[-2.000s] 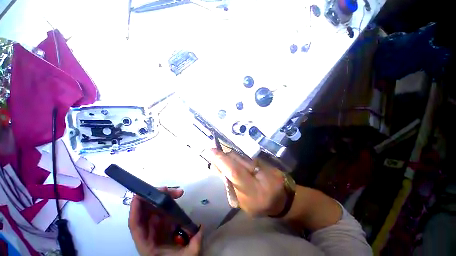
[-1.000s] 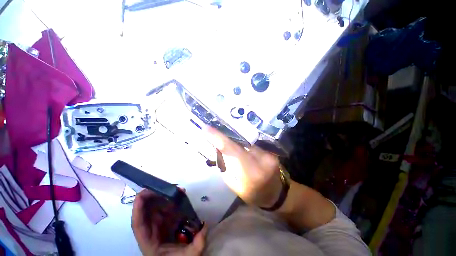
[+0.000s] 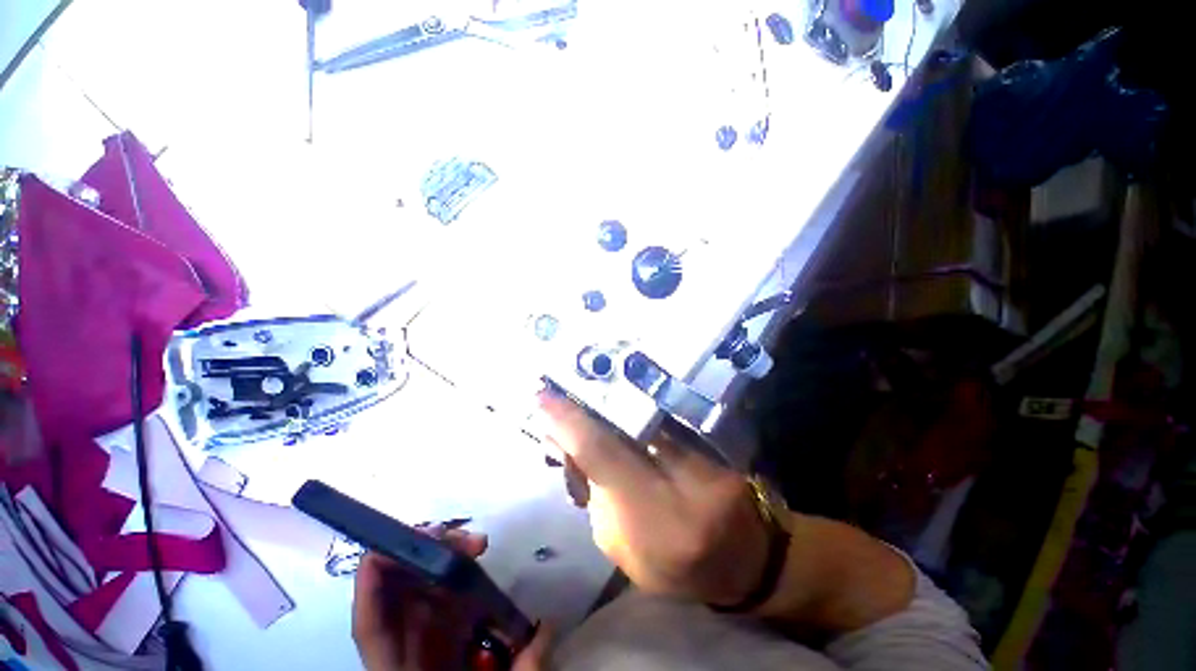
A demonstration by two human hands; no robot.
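My left hand holds a black smartphone at the bottom centre; a small red charm shows by the fingers. My right hand is at the lower end of the white sewing machine head, one finger reaching to its dark edge. Its other fingers are curled with a small dark thing beside them; I cannot tell if it is held. The machine is badly overexposed, so its outline and end parts are hard to see. A loose oval casting with dark parts lies left of it.
Magenta cloth and pale strips lie at the left, with a black long-shafted screwdriver across them. Scissors lie at the far side. The table edge runs down the right. A blue bag and boxes stand beyond it.
The view has shifted a little. My right hand has moved slightly, and its finger now reaches along the machine's end. My left hand still holds the phone.
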